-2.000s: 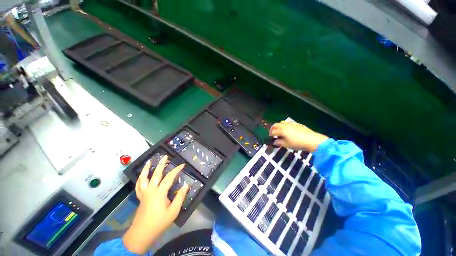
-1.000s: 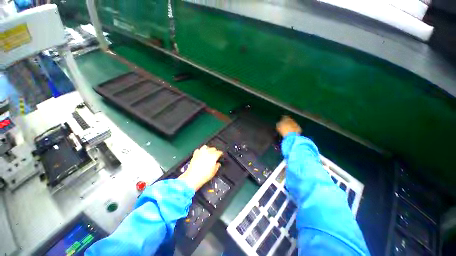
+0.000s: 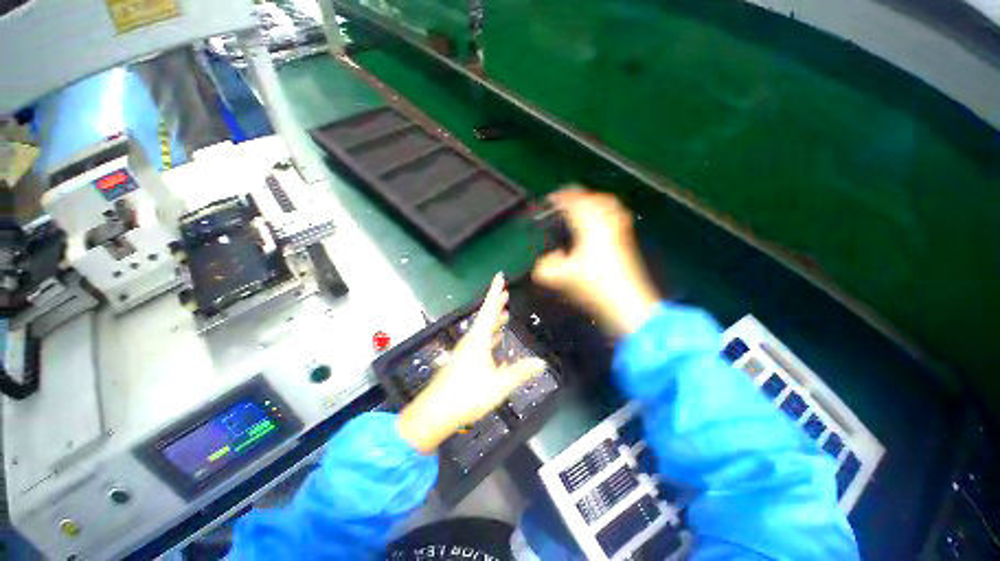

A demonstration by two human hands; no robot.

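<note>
The black component tray (image 3: 444,482) lies in front of me with several black phone bodies (image 3: 531,397) in its pockets. My left hand (image 3: 466,384) is over these phone bodies with its fingers spread and nothing seen in it. My right hand (image 3: 598,258) is blurred, raised beyond the tray's far end, fingers curled beside a dark shape; I cannot tell if it holds it. The white parts tray (image 3: 809,378), with black pieces in its slots, lies at the lower right, partly hidden under my right sleeve.
An empty black tray (image 3: 474,205) lies on the green bench. The white machine (image 3: 66,471) stands at left with a dark fixture (image 3: 233,265), control screen (image 3: 225,438), red button (image 3: 381,341) and green button (image 3: 319,374). A green wall rises behind the bench. A person in blue is beyond the machine.
The view has swung left, showing more of the machine. My left hand has moved off the phone body it covered at first, then opened wider. My right hand has left the white parts tray and reached beyond the black tray.
</note>
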